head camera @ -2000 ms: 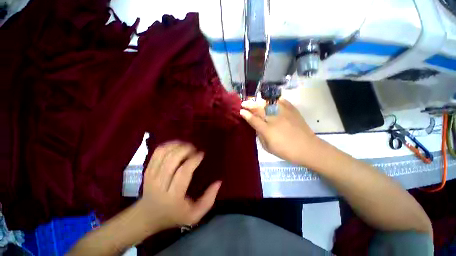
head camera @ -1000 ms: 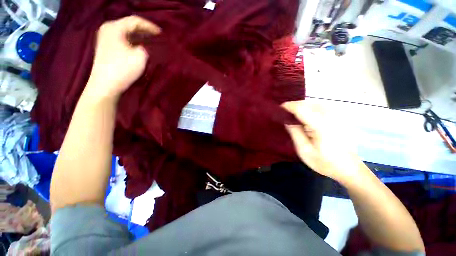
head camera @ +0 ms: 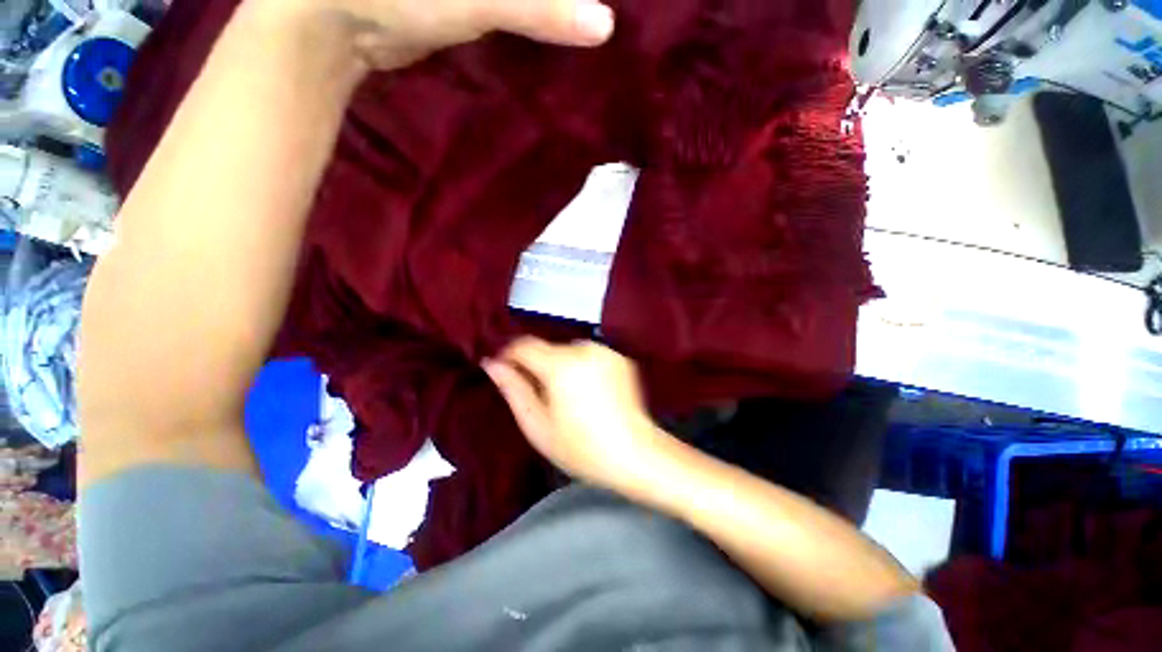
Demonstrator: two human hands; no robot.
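The dark red garment piece (head camera: pixel 433 191) spreads over the white machine table and hangs past its front edge. Its gathered section (head camera: pixel 816 140) lies beside the needle area of the white sewing machine (head camera: pixel 949 32), lit bright red near the presser foot. My left hand (head camera: pixel 472 19) is over the cloth at the top edge, partly cut off; its grip cannot be seen. My right hand (head camera: pixel 573 401) pinches the cloth with thumb and fingers at the table's front edge, left of the gathered part.
A black smartphone (head camera: pixel 1087 178) lies on the table at right. Dark scissor loops (head camera: pixel 1153 306) show at the right rim. A blue crate (head camera: pixel 1000 465) stands below the table at right, with dark red pieces (head camera: pixel 1058 592) there. Another blue crate (head camera: pixel 287 427) is at lower left.
My right hand has moved left from the cloth's right part to its front edge. My left hand has moved up and right. The view has shifted, and the machine sits farther right.
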